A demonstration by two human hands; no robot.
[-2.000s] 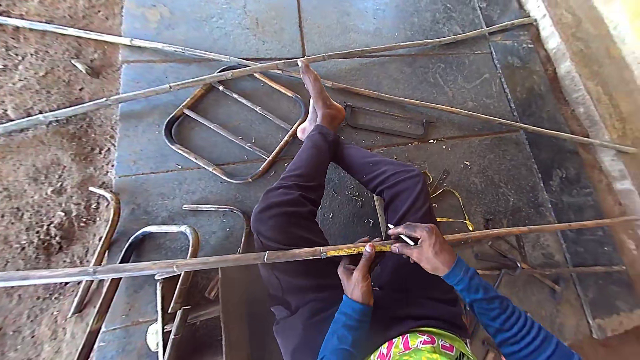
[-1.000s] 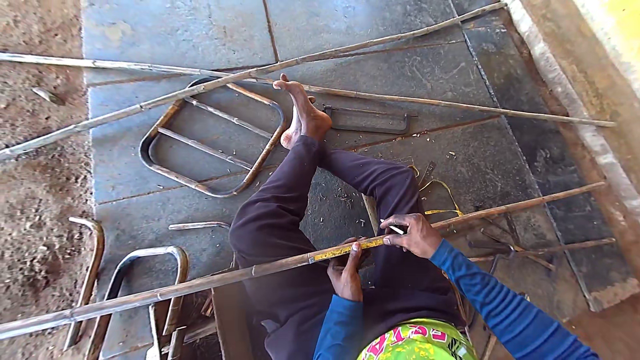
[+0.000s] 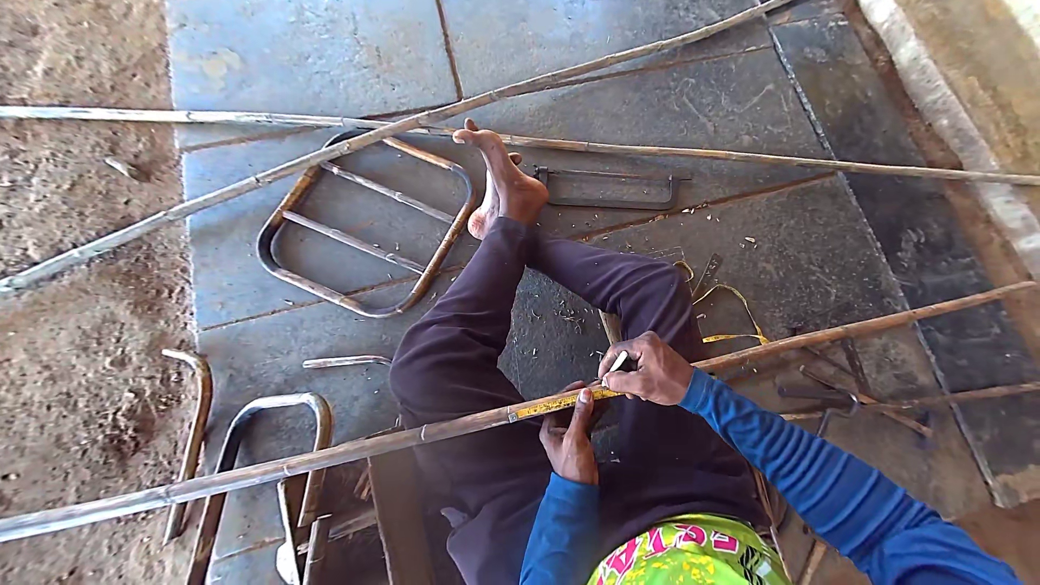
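Note:
A long bamboo pole (image 3: pixel 349 452) lies across my lap. My left hand (image 3: pixel 572 443) grips it from below, its thumb pressing a yellow measuring tape (image 3: pixel 561 404) along the pole. My right hand (image 3: pixel 650 370) holds a marker pen (image 3: pixel 621 361), tip down at the pole beside the tape. Part of my left fingers is hidden behind the pole. Beyond my feet, another bamboo pole (image 3: pixel 268 176) crosses a thinner one (image 3: pixel 731 154). A bent bamboo frame with two crossbars (image 3: pixel 349 238) lies left of my feet.
A hacksaw (image 3: pixel 609 201) lies right of my feet. Bent bamboo pieces (image 3: pixel 323 422) are at the lower left, beside a wooden board (image 3: pixel 398 520). More yellow tape (image 3: pixel 743 305) and several tools (image 3: pixel 821 398) lie to my right. A raised edge (image 3: pixel 942 114) borders the paved floor.
The pole on my lap has tilted, its right end now farther up the view. Both hands stay at the tape. The view has shifted somewhat.

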